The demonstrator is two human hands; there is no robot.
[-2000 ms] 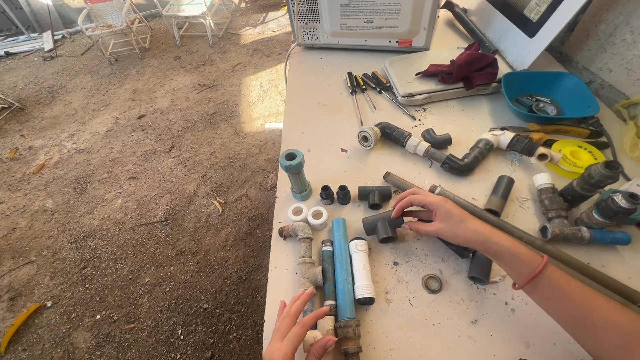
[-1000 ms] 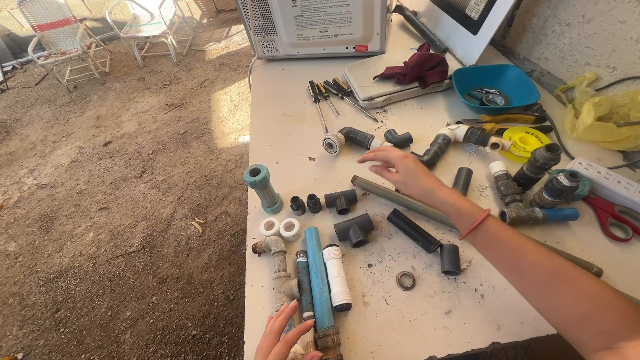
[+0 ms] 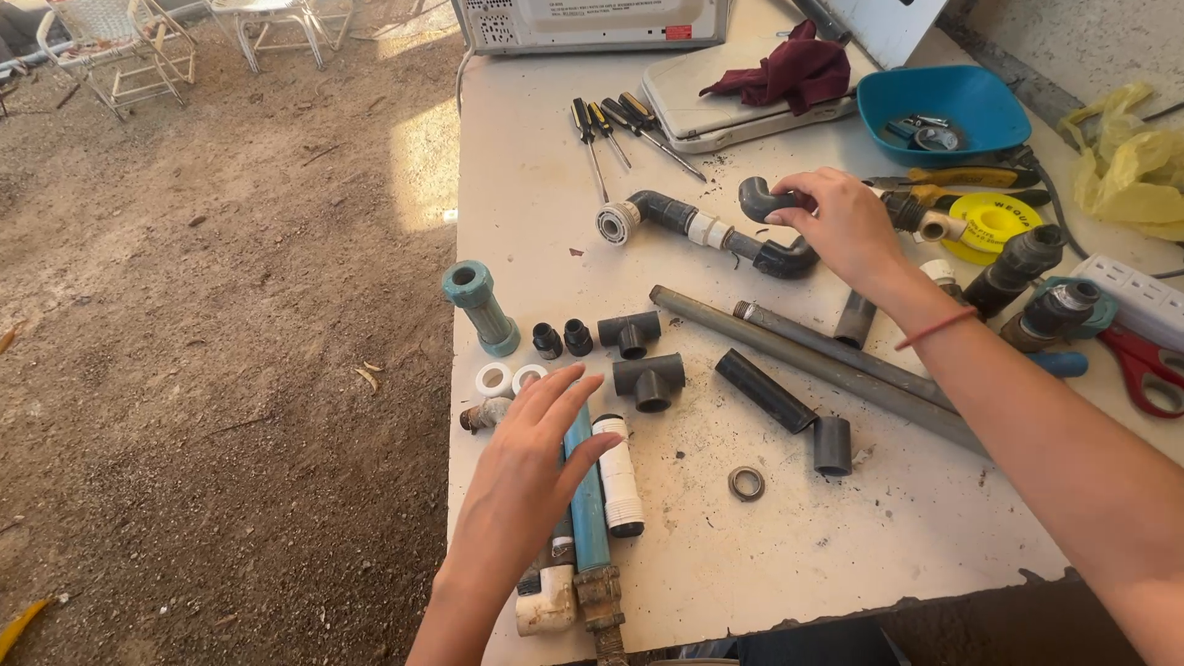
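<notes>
My right hand (image 3: 837,222) pinches a black plastic elbow fitting (image 3: 760,200) between thumb and fingers, just above a joined pipe assembly (image 3: 671,213). Over the blue pipe (image 3: 586,499) and a white threaded pipe piece (image 3: 618,472) hovers my left hand (image 3: 536,453), its fingers apart and nothing in it. Two black tee fittings, the lower one (image 3: 649,377) nearer me, lie in the middle of the table. Left of them stand two small black adapters (image 3: 561,339) and a teal pipe coupling (image 3: 481,308). White rings (image 3: 494,379) lie partly behind my left fingers.
Long grey pipes (image 3: 795,356), a black pipe piece (image 3: 764,390) and a metal ring (image 3: 746,483) lie on the table. Screwdrivers (image 3: 592,129), a closed white case (image 3: 703,97), a blue bowl (image 3: 943,102), yellow tape (image 3: 990,222) and red scissors (image 3: 1142,365) surround the work area.
My right hand has moved from a black tee fitting to the elbow fitting farther back and taken hold of it. My left hand has risen farther over the pipes.
</notes>
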